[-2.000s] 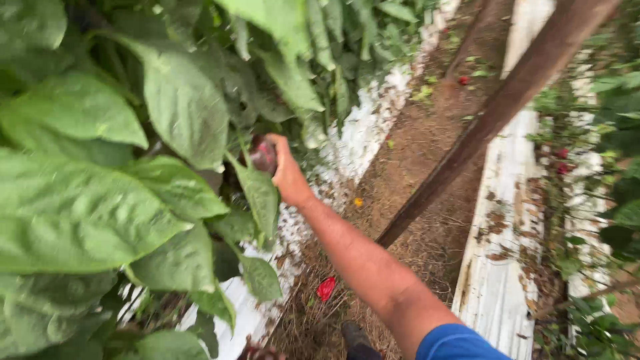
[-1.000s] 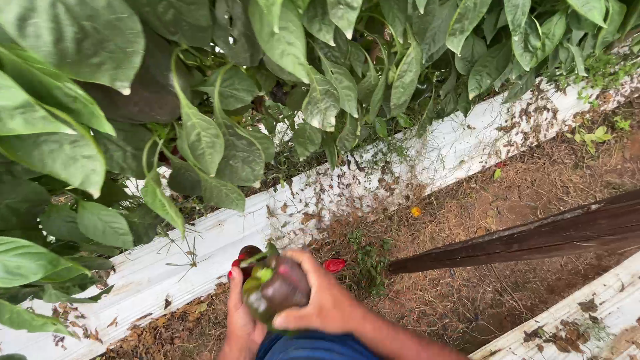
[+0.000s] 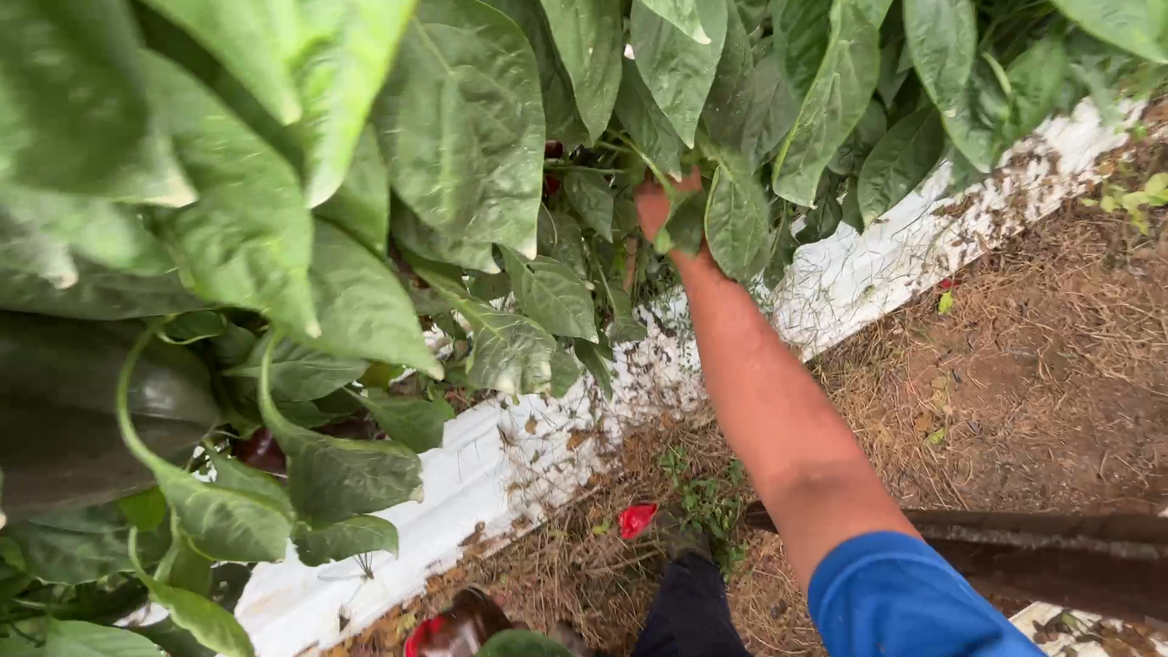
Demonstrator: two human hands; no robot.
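My right hand (image 3: 671, 205) reaches up into the leaves of a pepper plant (image 3: 456, 119); foliage covers its fingers, so any hold is hidden. At the bottom edge a dark brown-red bell pepper (image 3: 479, 620) shows low in view, with a bit of red beside it; my left hand cannot be made out there. A large dark pepper (image 3: 100, 411) hangs close at the left, and a smaller dark red one (image 3: 262, 450) sits among the leaves beside it.
White plastic mulch (image 3: 456, 493) with dry debris runs diagonally under the plants. A red pepper piece (image 3: 637, 520) lies on the straw-strewn soil near my trousered leg (image 3: 689, 602). A dark wooden post (image 3: 1049, 547) crosses the lower right, behind my blue sleeve (image 3: 903, 593).
My right hand has left the dark pepper that both hands held low in front of me and gone up into the foliage. My left hand has dropped out of sight.
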